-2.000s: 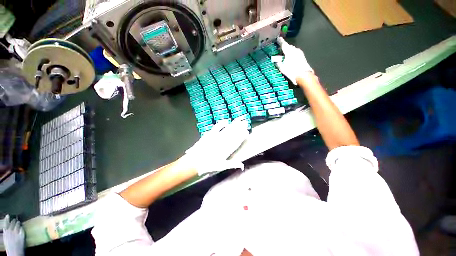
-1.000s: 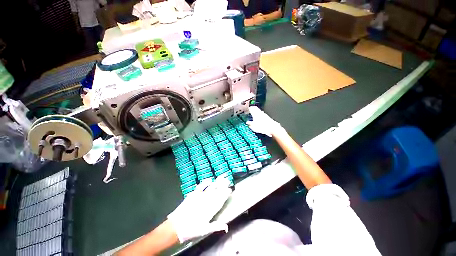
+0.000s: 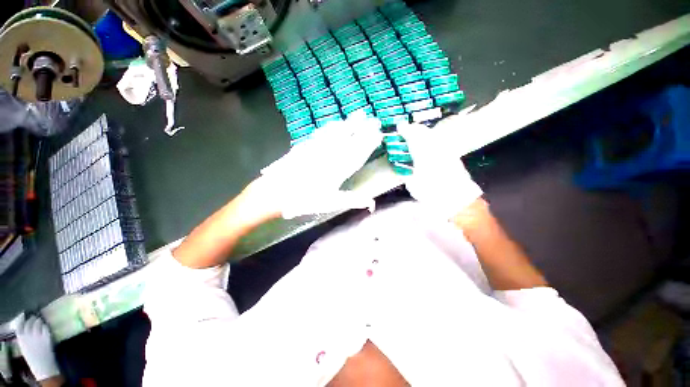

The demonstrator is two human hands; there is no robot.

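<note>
Teal-green taped pieces (image 3: 355,72) lie in several slanting columns on the dark green bench mat, below the taping machine (image 3: 219,68). My left hand (image 3: 325,162), in a white glove, lies flat with its fingers over the near left edge of the block. My right hand (image 3: 439,166), also white-gloved, is beside it at the bench's front edge. A few teal pieces (image 3: 398,153) show between the two hands, at the right hand's fingertips; its fingers are overexposed, so whether they grip these pieces is unclear.
Grey unwrapped pieces (image 3: 91,204) stand in columns at the left. A cream tape reel (image 3: 49,60) is at the upper left. Another person's gloved hand (image 3: 34,344) shows at the lower left. A blue stool (image 3: 643,143) stands beyond the bench's pale front edge (image 3: 567,83).
My right hand has moved from the block's far right corner to the front edge, beside my left hand. The view has tilted down, and a few teal pieces now show between the hands.
</note>
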